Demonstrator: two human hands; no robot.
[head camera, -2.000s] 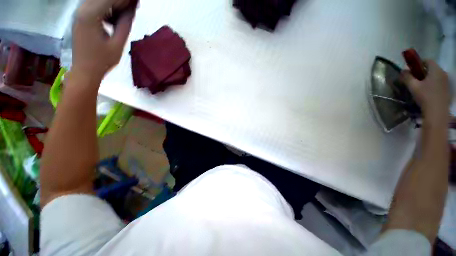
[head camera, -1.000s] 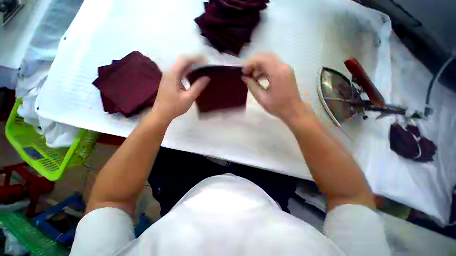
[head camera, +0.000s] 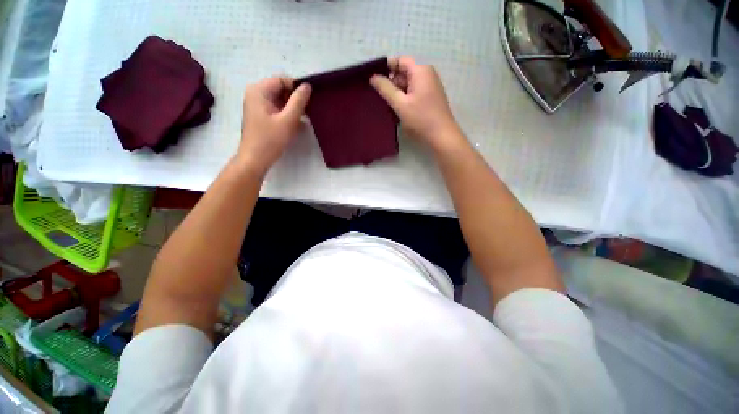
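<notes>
A maroon pocket piece (head camera: 355, 121) is stretched between my two hands at the white padded table, its far edge folded over in a straight band. My left hand (head camera: 275, 117) pinches the left end of that fold. My right hand (head camera: 413, 93) pinches the right end. The near edge hangs toward me. A stack of maroon pocket pieces (head camera: 154, 93) lies slightly fanned on the table to the left. The steam iron (head camera: 541, 50) with its brown handle stands at the far right, touched by neither hand.
The white table cover (head camera: 243, 174) has its near edge in front of my body. A dark bundle with white edging (head camera: 693, 141) lies at the far right. A spring-wrapped cord leaves the iron. A green basket (head camera: 121, 230), a red stool (head camera: 93, 283) and white fabric are below left.
My right hand has left the iron, and both hands have come together on one pocket piece. Its fold is now held taut. The view has shifted, so the far maroon pile is nearly out of view.
</notes>
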